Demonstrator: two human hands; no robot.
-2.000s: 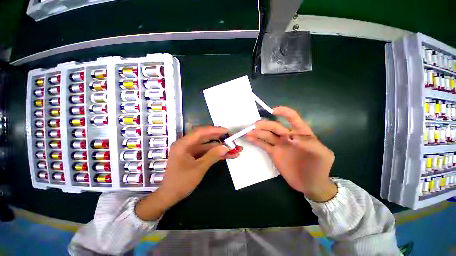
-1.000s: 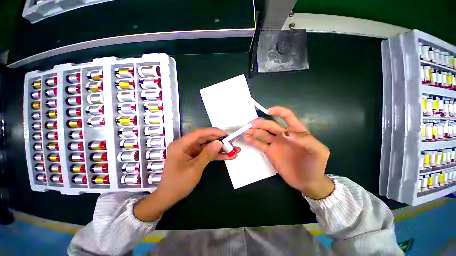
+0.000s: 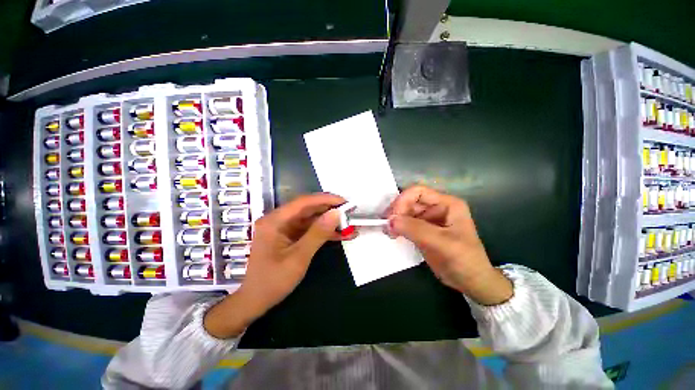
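My left hand (image 3: 286,247) holds a small cylindrical component (image 3: 346,223) between thumb and fingertips; its red end and a white part show. A narrow white strip (image 3: 368,222) runs level from the component to my right hand (image 3: 442,236), whose thumb and fingertips pinch its other end. Both hands are above a white sheet (image 3: 352,156) that lies slanted on the dark green mat. The left fingertips hide part of the component.
The left tray (image 3: 166,114) holds columns of red-ended components, with a gap in one column. A stack of white trays (image 3: 607,175) stands at the right. A metal post with a square base plate (image 3: 432,74) is beyond the sheet. Another tray (image 3: 57,19) is at the upper left.
My right fingers have closed in lower on the strip, which was slanted upward and is now level. The strip end that stuck out beyond the right fingers no longer shows. The left hand has barely moved.
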